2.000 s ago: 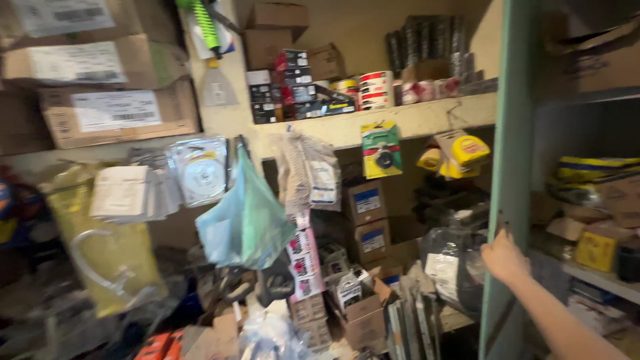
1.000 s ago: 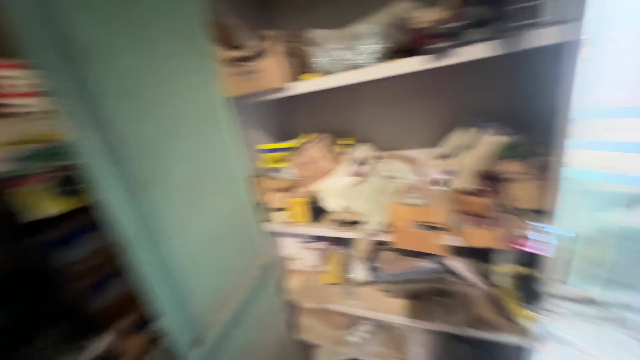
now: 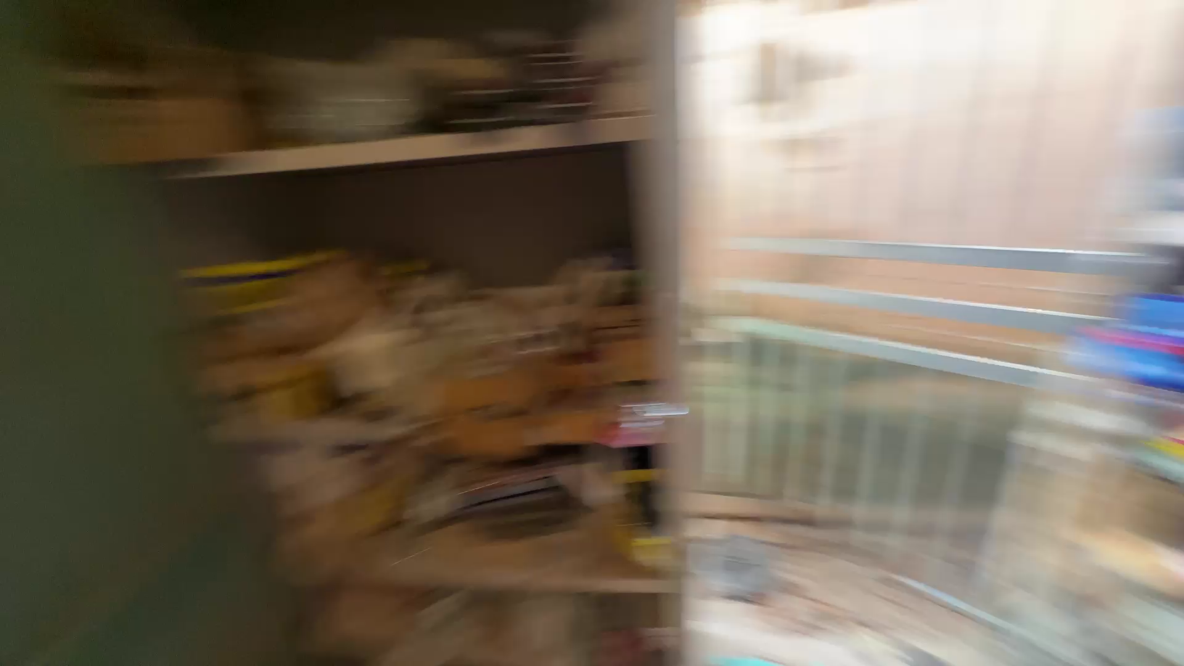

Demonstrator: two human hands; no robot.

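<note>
Neither my left hand nor my right hand is in the head view. The picture is strongly blurred. A shelf unit [image 3: 416,153] fills the left and middle, its boards loaded with cardboard boxes [image 3: 157,116] on top and a jumble of bags and packets [image 3: 370,356] below. Orange-brown boxes [image 3: 490,388] lie toward the right part of the middle shelf. A green door or panel [image 3: 83,370] stands along the left edge. What the small items are cannot be made out.
Right of the shelf's upright edge [image 3: 668,277] is a bright area with horizontal metal bars [image 3: 925,254] and a greenish barred railing or gate [image 3: 814,416]. Blurred blue and red goods [image 3: 1147,342] sit at the far right. Scattered things lie at the lower right.
The view has swung far to the right, from the first shelves to the bright area. The hand that was on the green panel's edge two seconds ago is out of view.
</note>
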